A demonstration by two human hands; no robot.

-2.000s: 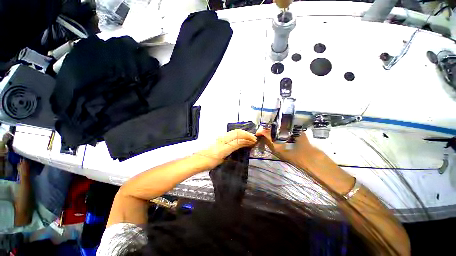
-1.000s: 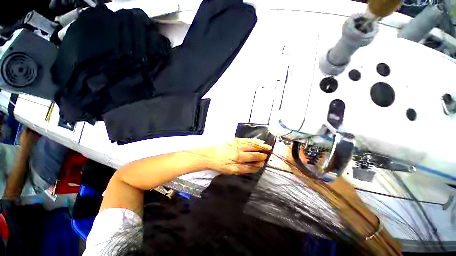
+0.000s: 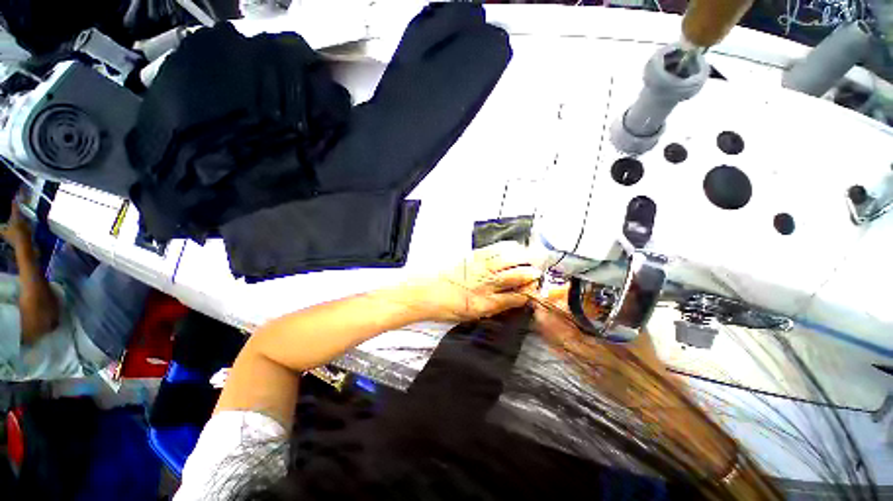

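Observation:
A black fabric piece lies at the needle end of the white sewing machine. My left hand lies over the piece with its fingers on it, just left of the needle area. The piece shows beyond my fingers; its near part merges with dark fabric and hair below. My right hand is at the needle area, partly behind the shiny metal loop and strands of hair. Its fingertips are close to my left fingertips. The needle and presser foot are too small and blurred to make out.
A stack of cut black pieces lies left of my hands, against a crumpled black heap and a long folded black piece. A grey machine unit is at the far left. Another person's arm shows at the left edge.
The view has shifted and tilted, moving the machine head right in the picture. Both hands stay at the needle; my left hand has moved slightly up the piece since one second ago.

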